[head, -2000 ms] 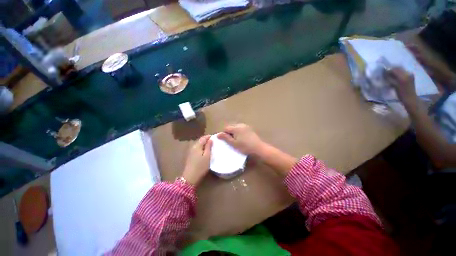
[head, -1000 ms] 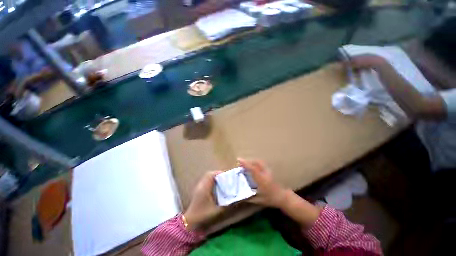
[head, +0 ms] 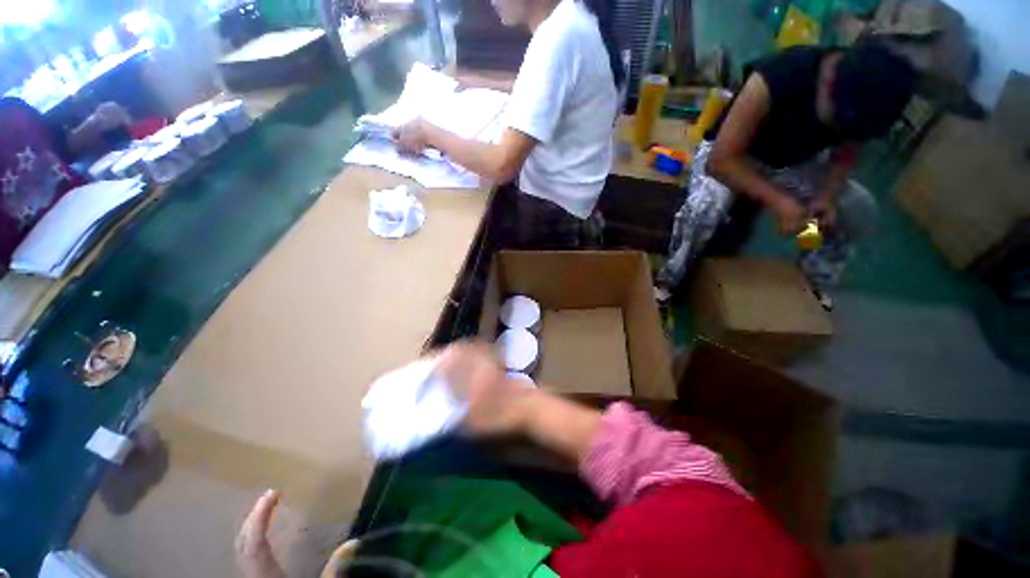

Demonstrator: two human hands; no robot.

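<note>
My right hand [head: 486, 390], blurred, is shut on a white wrapped piece [head: 412, 409] above the front edge of the bench, just left of the open cardboard carton [head: 661, 327]. Several round white wrapped pieces [head: 517, 349] stand along the carton's left side. My left hand [head: 262, 544] is at the bottom edge, mostly cut off, with fingers apart; nothing shows in it. The corner of the paper stack [head: 68, 566] shows at the bottom left.
A pronged metal piece [head: 107, 356] lies on the green belt [head: 186, 254]. A small white block [head: 110, 444] sits at the belt edge. A crumpled white bundle [head: 395, 211] stands on the bench. One person works at papers [head: 452, 119]; another bends over a closed carton [head: 759, 296].
The view has swung right to the carton. The wrapped piece, held between both hands before, is now in my right hand only, over towards the carton. My left hand has let go.
</note>
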